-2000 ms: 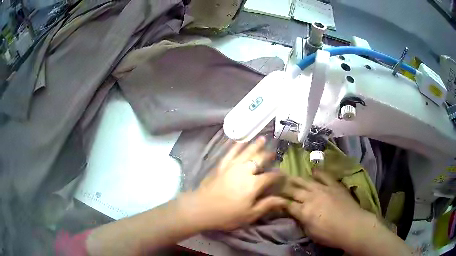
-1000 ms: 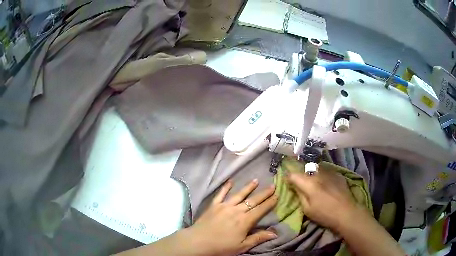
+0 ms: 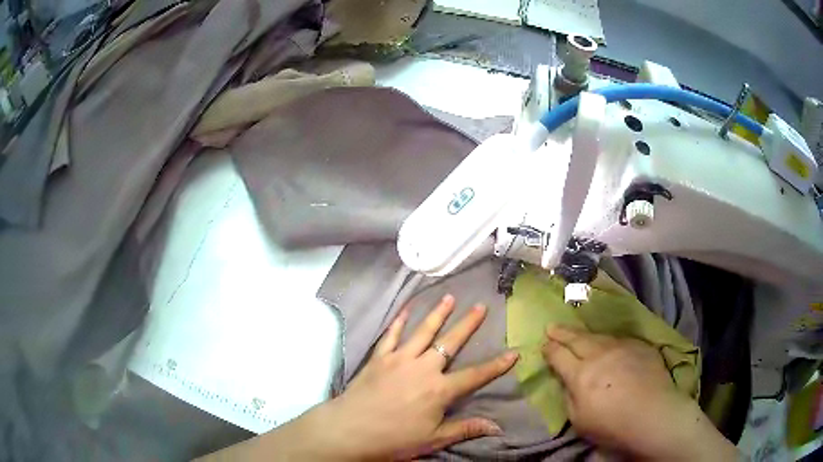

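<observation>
The mauve-grey main panel (image 3: 361, 167) lies on the table and runs under the machine's needle area. My left hand (image 3: 420, 383) lies flat on the grey cloth with fingers spread, holding nothing. The olive-green piece (image 3: 587, 311) lies over the grey cloth just in front of the presser foot (image 3: 508, 273). My right hand (image 3: 614, 379) rests on the green piece, fingertips pressed down on it; whether it pinches the cloth is not clear. The needle itself is too small to tell.
The white sewing machine (image 3: 686, 180) stands at the right with a blue hose (image 3: 632, 93) over it. A white rounded light (image 3: 460, 203) juts out left of the needle. A beige piece (image 3: 280, 97) and piled grey cloth (image 3: 117, 135) lie left. An open notebook (image 3: 559, 13) lies behind.
The hands, close together at first, are now apart, the left flat on the grey. The green piece, bunched before, lies flatter. My right hand has moved down, away from the presser foot.
</observation>
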